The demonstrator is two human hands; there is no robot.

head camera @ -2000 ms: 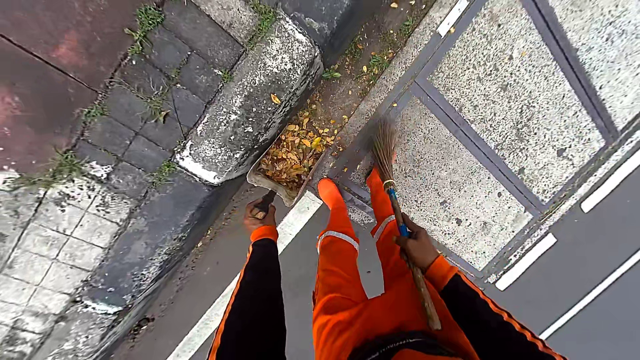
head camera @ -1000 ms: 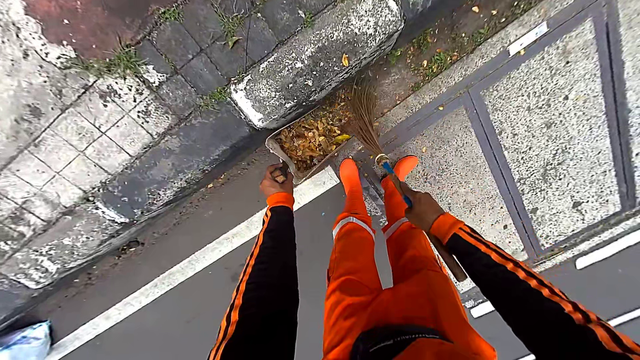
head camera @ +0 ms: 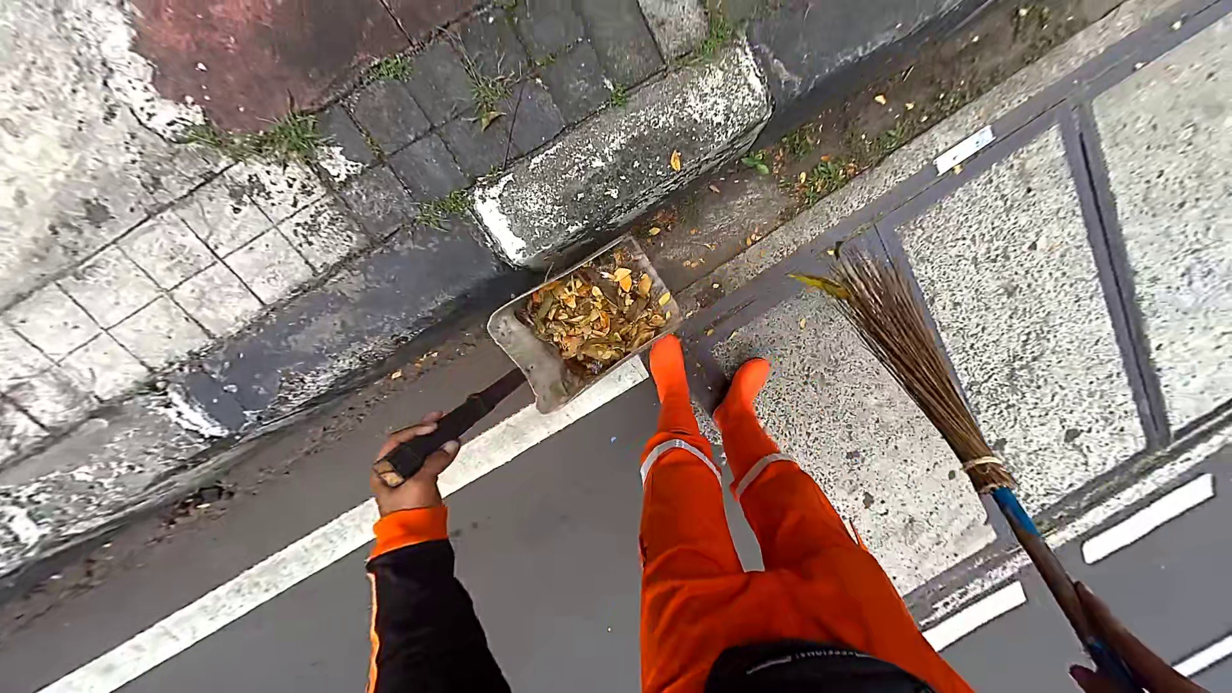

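My left hand (head camera: 414, 467) grips the dark handle of a dustpan (head camera: 544, 361), whose tray lies beside the curb near my orange boots. Yellow and brown dry leaves (head camera: 597, 313) fill much of the tray. At the lower right, my right hand (head camera: 1121, 645) is wrapped around the stick handle of a broom (head camera: 924, 385), partly cut off by the frame edge. The broom's thin bristles point up and left, away from the dustpan, with a yellow leaf (head camera: 821, 285) at their tips.
A worn concrete curb (head camera: 635, 144) runs diagonally above the dustpan, with paving and grass tufts behind it. Scattered leaves and weeds (head camera: 828, 178) lie along the gutter. Speckled concrete panels (head camera: 1020, 289) are at the right, and white road lines (head camera: 289, 558) cross the asphalt.
The broom has moved right, away from the dustpan, where its bristles were beside the leaves. My right hand has moved out toward the lower right corner. My left hand still holds the dustpan.
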